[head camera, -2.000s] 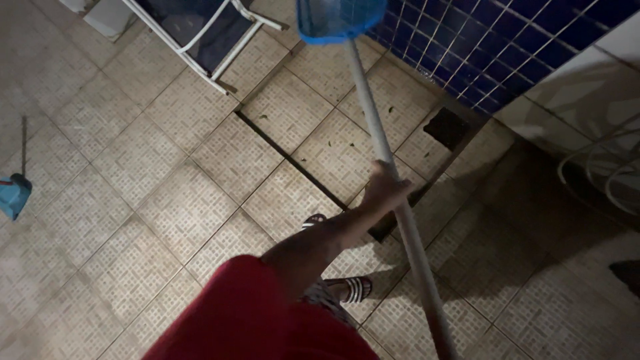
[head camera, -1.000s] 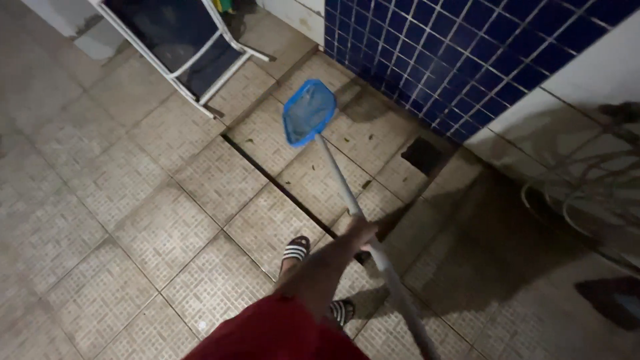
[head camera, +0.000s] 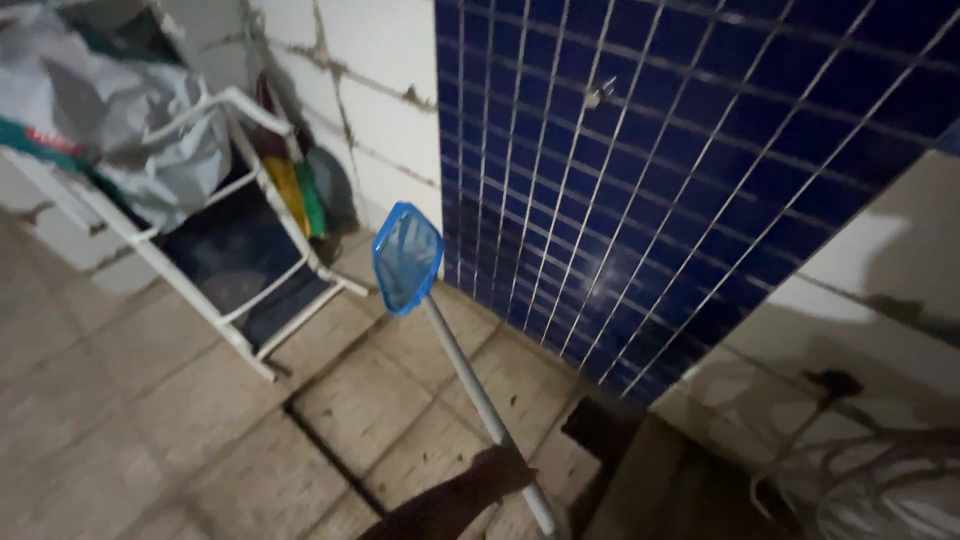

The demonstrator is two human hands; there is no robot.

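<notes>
My left hand point(head camera: 501, 474) is closed around the pale pole point(head camera: 466, 375) of a pool skimmer net, low in the view. From the hand the pole slants up and left to the blue-framed net head point(head camera: 407, 259), which is held in front of the corner where the white wall meets the blue tiles. The pole's lower part runs out of the bottom edge. My right hand is not in the frame.
At left a white-framed lounge chair point(head camera: 289, 225) holds a crumpled grey sheet point(head camera: 150, 127). Behind it stands a yellow and green item point(head camera: 300, 195). A tap point(head camera: 600, 91) juts from the blue-tiled wall point(head camera: 570, 195). A dark drain opening point(head camera: 600, 427) and coiled hose point(head camera: 885, 480) lie at right.
The view has tilted up toward the walls, and my sandalled feet have left it. My left hand has kept hold of the pole throughout.
</notes>
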